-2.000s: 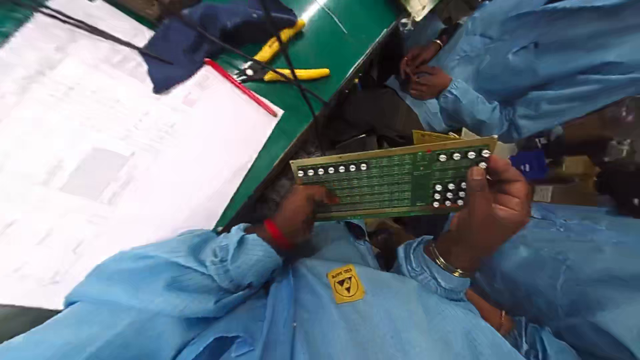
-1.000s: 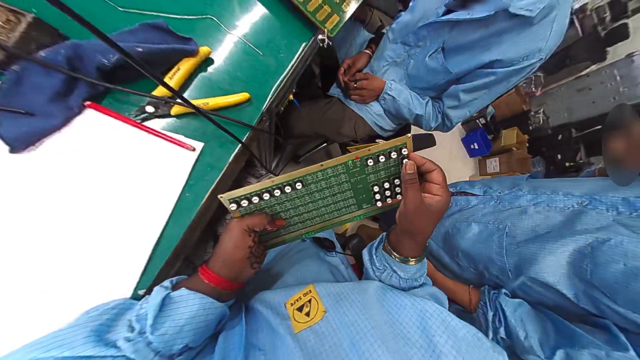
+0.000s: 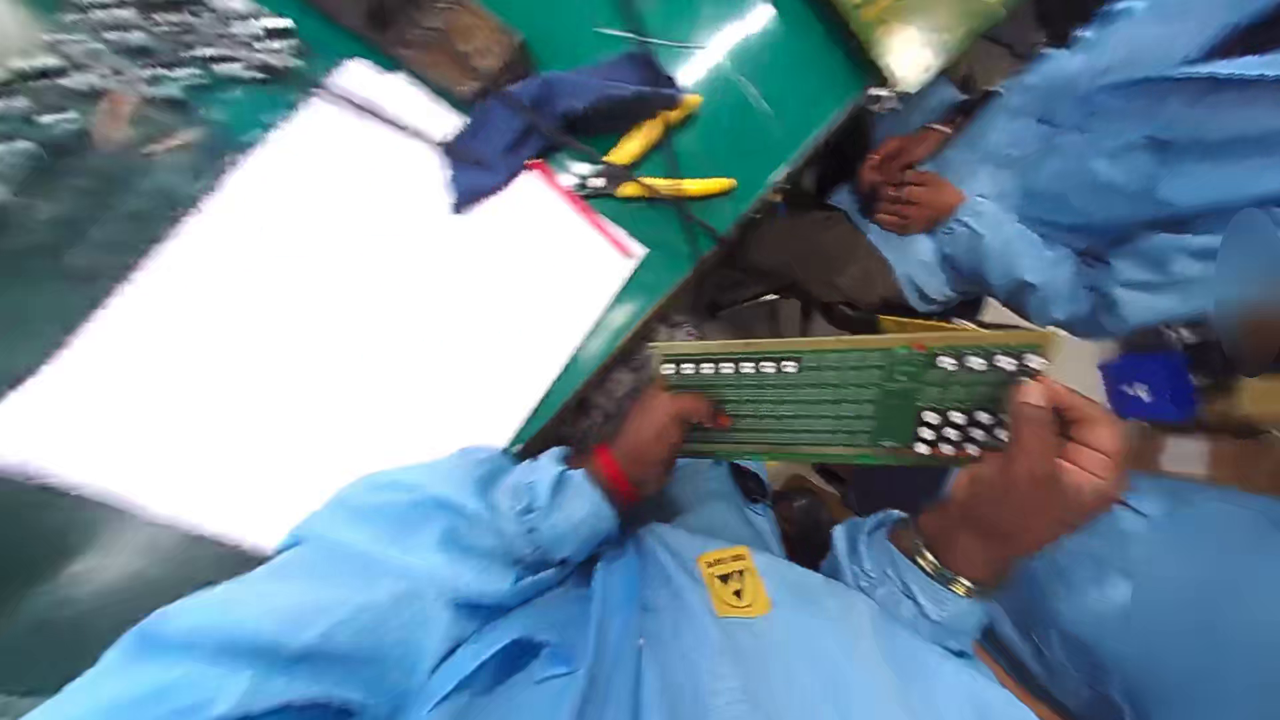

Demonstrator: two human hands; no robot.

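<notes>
A long green printed circuit board (image 3: 800, 410) is held roughly level in front of my blue smock, off the table. Rows of round black-and-white components show at its upper left, upper right and lower right. My left hand (image 3: 655, 435), with a red band at the wrist, grips the board's left end, thumb on its face. At the right end my right hand (image 3: 1040, 470) pinches the board, its thumb over the corner near the components. A metal bangle is on that wrist. The fingers behind the board are hidden.
On the green table (image 3: 790, 60) lie a large white sheet (image 3: 330, 300), a red pen (image 3: 590, 210), yellow-handled cutters (image 3: 640, 180) and a dark blue cloth (image 3: 560, 110). A co-worker's clasped hands (image 3: 910, 185) are at the upper right. A blue bin (image 3: 1150, 385) is at the right.
The board was tilted up to the right a second ago and is now nearly level, still in both hands. The view has swung over the table.
</notes>
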